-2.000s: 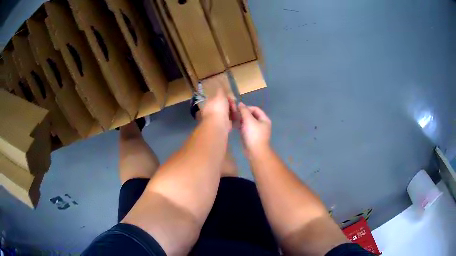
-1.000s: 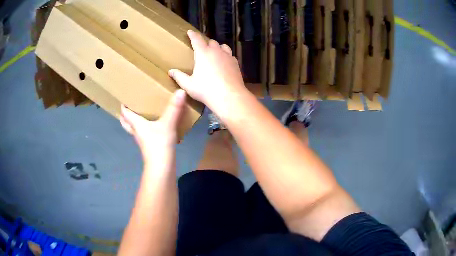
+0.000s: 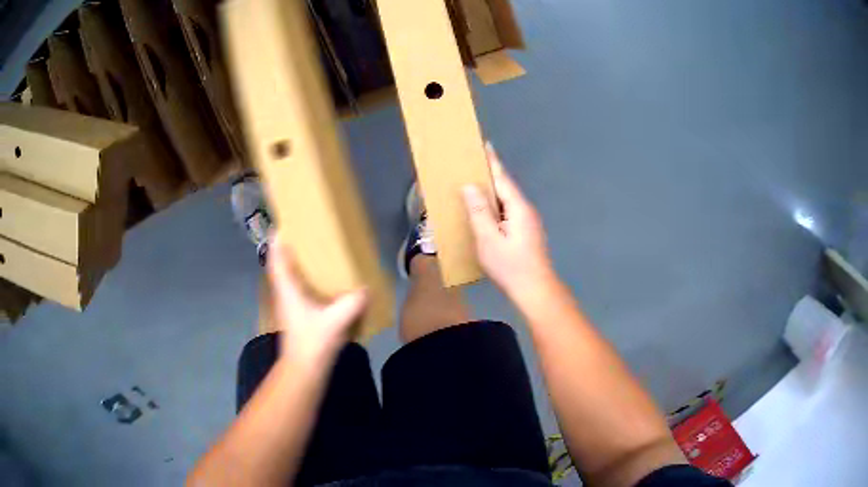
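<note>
My left hand (image 3: 316, 309) grips the lower end of a light-tan cardboard insert (image 3: 286, 124), which is blurred and has one round hole in its face. My right hand (image 3: 504, 224) grips the lower end of a second cardboard insert (image 3: 443, 143), with a sharp black hole. The two inserts are apart, both pointing up and away from me over the row of open cartons (image 3: 167, 76). Several more finished inserts (image 3: 48, 214) lie stacked at the left across the cartons.
The carton row runs from far left to top centre, its end flap (image 3: 500, 67) sticking out at the right. My shoes stand on the grey floor (image 3: 666, 190) below the cartons. A red box (image 3: 714, 439) and a white surface (image 3: 799, 418) are at lower right.
One second ago both hands were at the left, on a group of inserts. Now each hand holds a separate insert, and the view has turned back toward the right end of the row.
</note>
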